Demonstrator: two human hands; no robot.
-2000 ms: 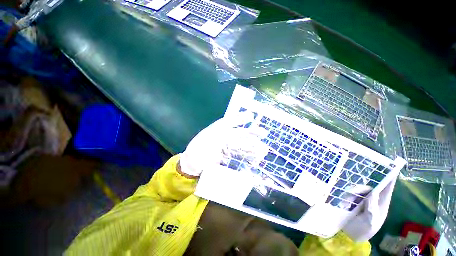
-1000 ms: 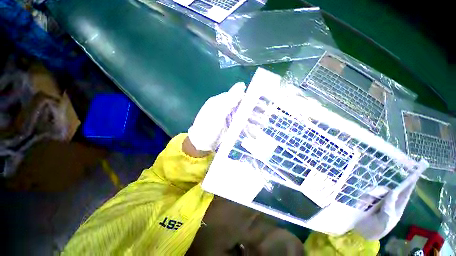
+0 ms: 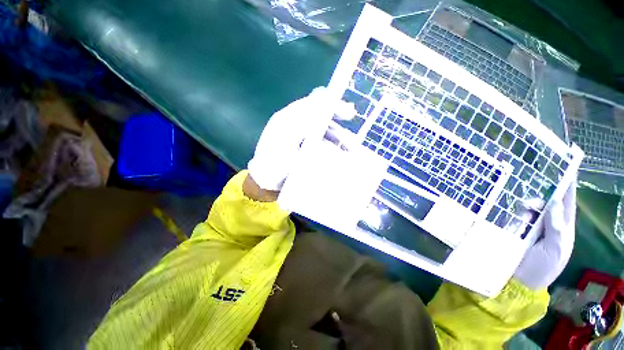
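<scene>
A silver-white laptop palmrest (image 3: 335,179) is held up tilted over the green bench, with an open key grid and a touchpad opening. Through its openings shows a second palmrest (image 3: 438,160) with a finer key grid, lying below it. My left hand (image 3: 291,140), in a white glove, grips the left edge, fingertips over the key grid. My right hand (image 3: 553,239), also gloved, holds the right edge; part of it is hidden behind the panel.
Bagged palmrests (image 3: 482,61) lie beyond the held panel, and another bagged palmrest (image 3: 595,133) is at the right. A clear plastic bag (image 3: 308,17) is at the top. A red tape dispenser (image 3: 568,331) is at lower right. A blue bin (image 3: 147,147) is below the bench at left.
The held palmrest has moved up and away over the bench, with both hands on it. The left fingers now reach over its edge. The view has shifted, so bench items sit higher.
</scene>
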